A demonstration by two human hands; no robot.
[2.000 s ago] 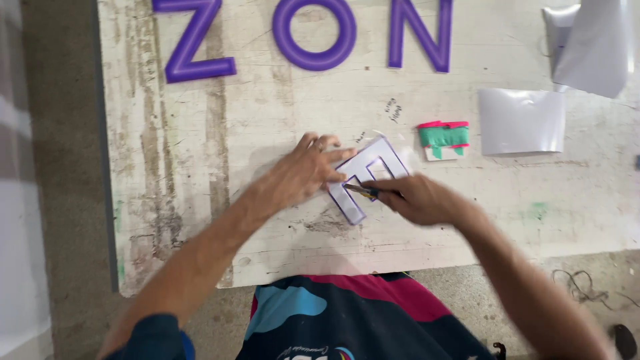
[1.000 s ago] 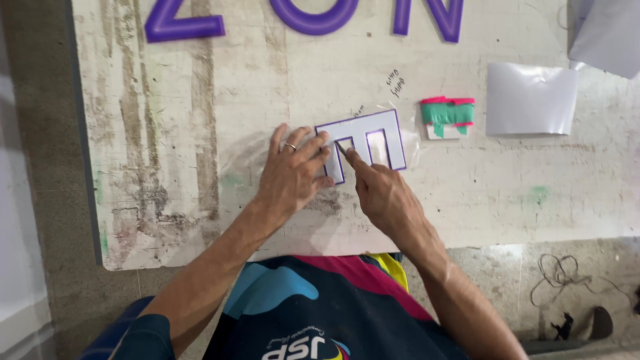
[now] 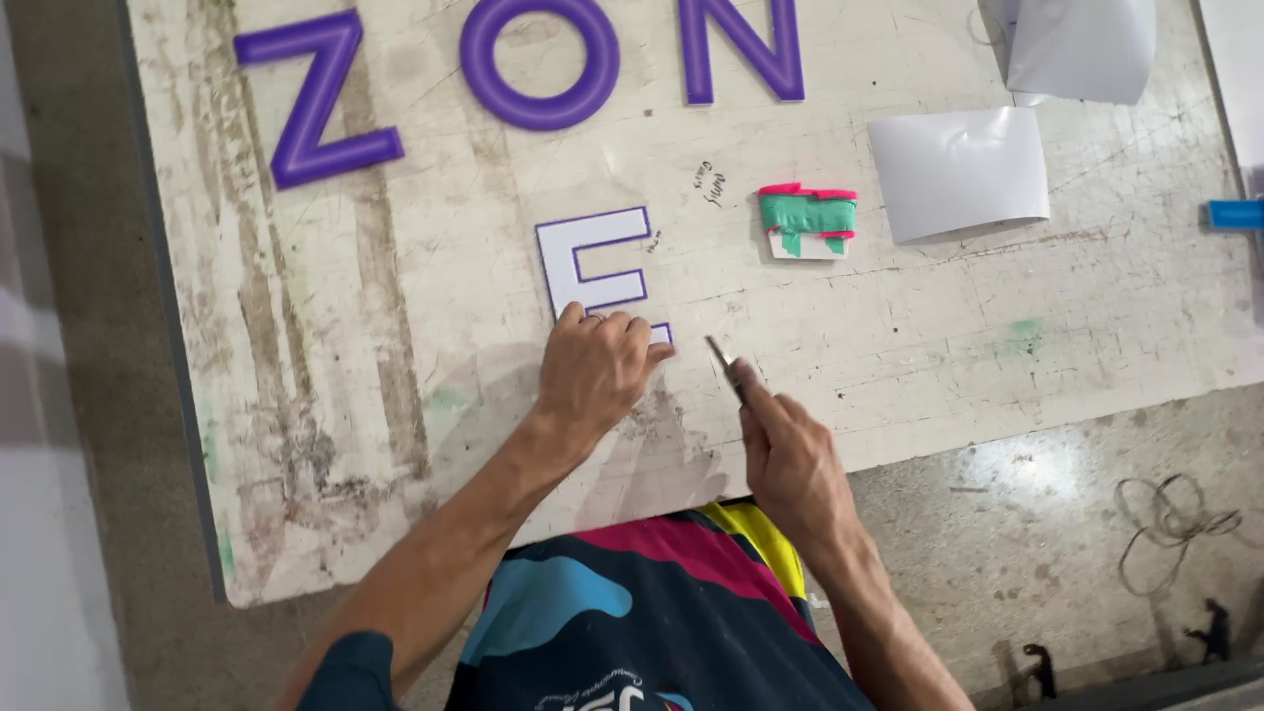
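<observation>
A white letter E with a purple edge (image 3: 592, 229) lies flat on the worktable. My left hand (image 3: 597, 370) rests on its lower part, fingers pressing on it and covering some of the lowest arm. To the right of the letter, my right hand (image 3: 790, 444) grips a slim knife (image 3: 726, 369), its tip pointing up and left, apart from the letter. Beyond them lie a purple letter Z (image 3: 321, 104), a purple letter O (image 3: 476, 61) and a purple letter N (image 3: 697, 59).
The scratched white worktable (image 3: 474, 395) ends just before my body. Right of the letter sit a green-and-pink wrapped block (image 3: 808, 214) and a glossy white sheet (image 3: 958, 173), with more curled sheets (image 3: 1081, 44) at the upper right. A blue object (image 3: 1234, 214) is at the right edge. A thin cable (image 3: 1170, 528) lies on the floor.
My right hand with the knife has moved off the letter E to its right. The letter has turned, its arms now pointing right, and my left hand has shifted to its lower part.
</observation>
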